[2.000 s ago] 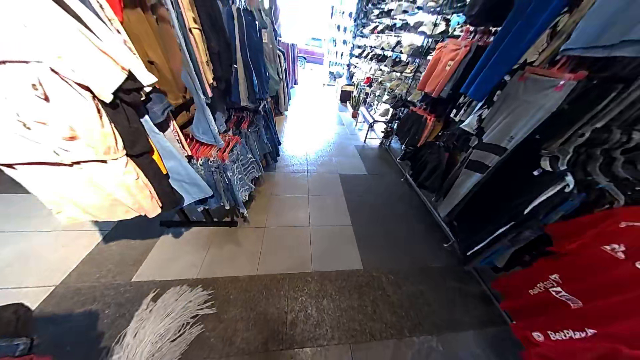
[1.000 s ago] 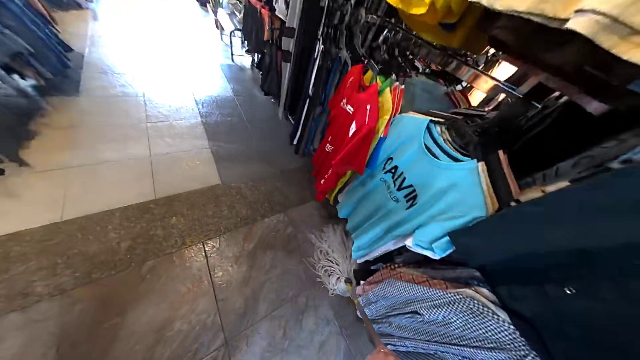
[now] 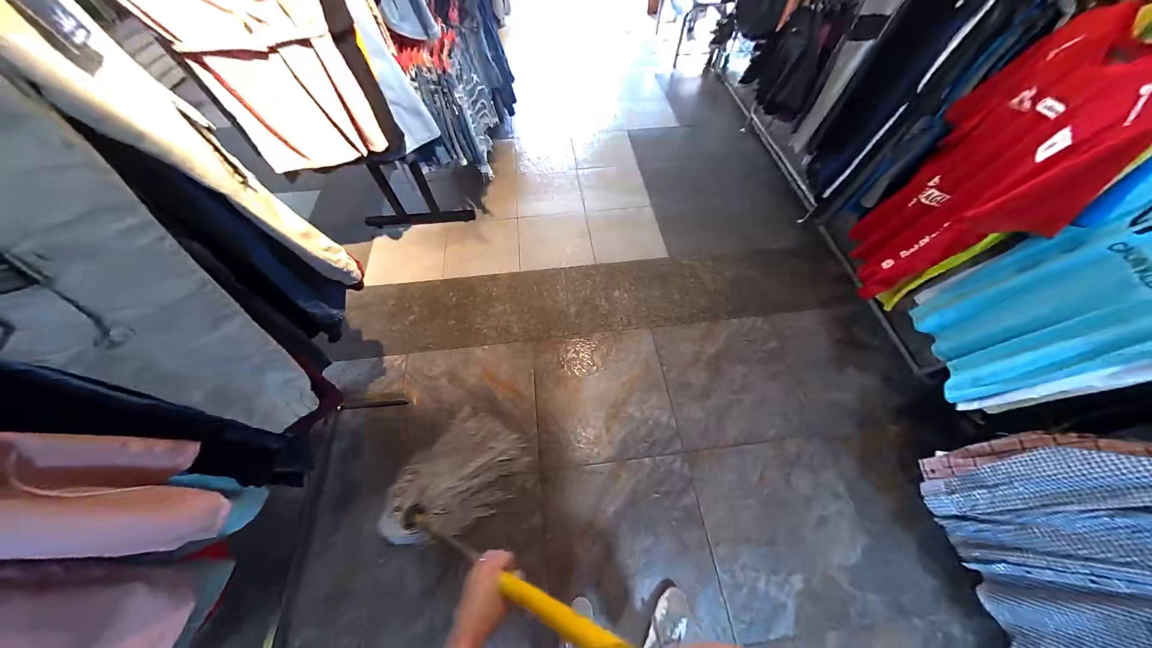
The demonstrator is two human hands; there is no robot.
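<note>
A string mop head point(image 3: 463, 477), blurred, lies spread on the dark floor tiles, left of the middle. Its handle point(image 3: 562, 616), bright yellow in its upper part, slants down to the bottom edge. My left hand point(image 3: 486, 589) is closed around the handle's lower stretch, a short way above the mop head. Of my right hand point(image 3: 706, 644), only a sliver shows at the bottom edge, close to the handle's upper end; its grip is hidden. My shoes point(image 3: 668, 614) stand on the tiles just right of the handle.
Racks of hanging trousers and jackets point(image 3: 162, 270) line the left side. On the right hang red T-shirts point(image 3: 1008, 153), a light blue T-shirt point(image 3: 1053, 306) and checked garments point(image 3: 1053, 531). A black rack foot point(image 3: 420, 218) rests on the floor, beside pale tiles point(image 3: 553, 238).
The mop head has moved from beside the right-hand clothes across to the left side of the aisle. The view has swung back left, and the yellow handle now shows.
</note>
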